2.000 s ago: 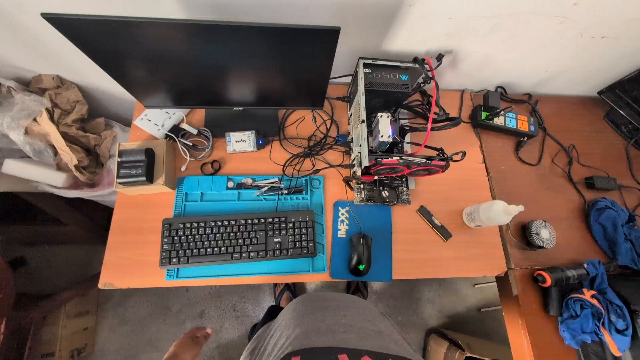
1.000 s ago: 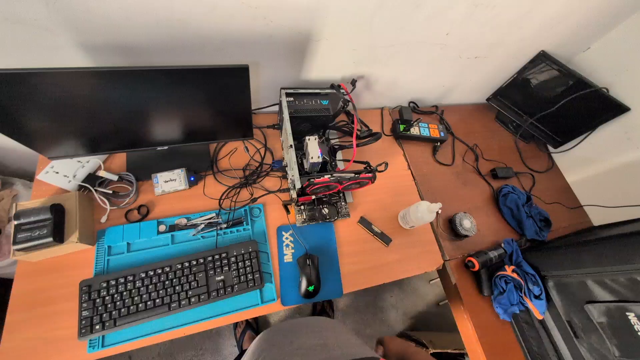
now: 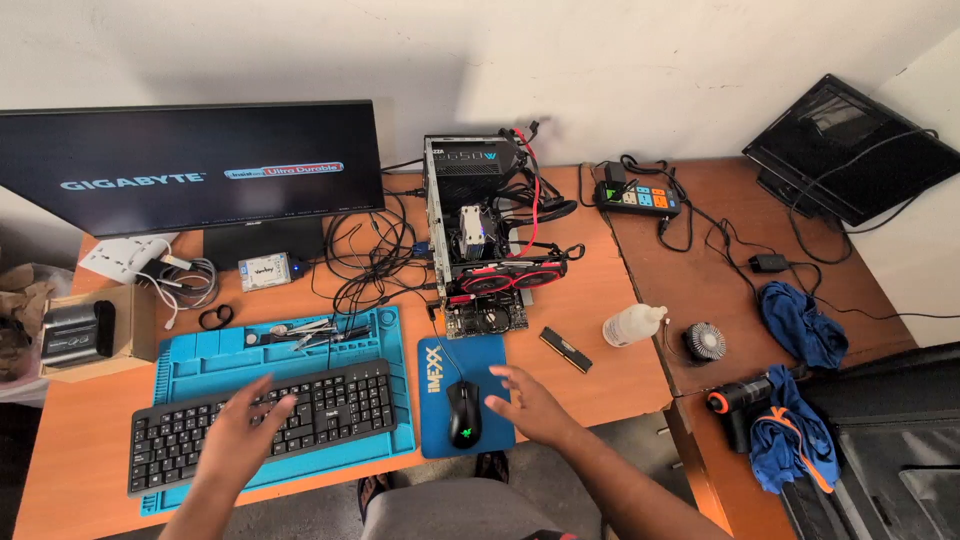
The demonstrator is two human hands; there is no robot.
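My left hand (image 3: 244,424) is over the black keyboard (image 3: 326,409), fingers apart and holding nothing; whether it touches the keys I cannot tell. The keyboard lies on a blue silicone repair mat (image 3: 171,367). My right hand (image 3: 527,405), empty with spread fingers, is just right of the black computer mouse (image 3: 464,416) on a blue mouse pad (image 3: 431,442). Behind the pad stands an open computer assembly with a motherboard (image 3: 465,319), a red and black graphics card (image 3: 510,276) and a CPU cooler (image 3: 474,231). The monitor (image 3: 217,199) shows a startup logo.
A memory module (image 3: 565,349) and a white plastic bottle (image 3: 634,325) lie right of the pad. Beyond are a round heatsink fan (image 3: 705,342), a power strip (image 3: 636,199) and a power drill (image 3: 739,397). Tangled cables (image 3: 375,262) run behind the mat; an open cardboard box (image 3: 135,330) sits left.
Both my hands have come in over the desk, toward the keyboard and mouse. The monitor, dark before, now shows a logo. The view has shifted right since the oldest frame.
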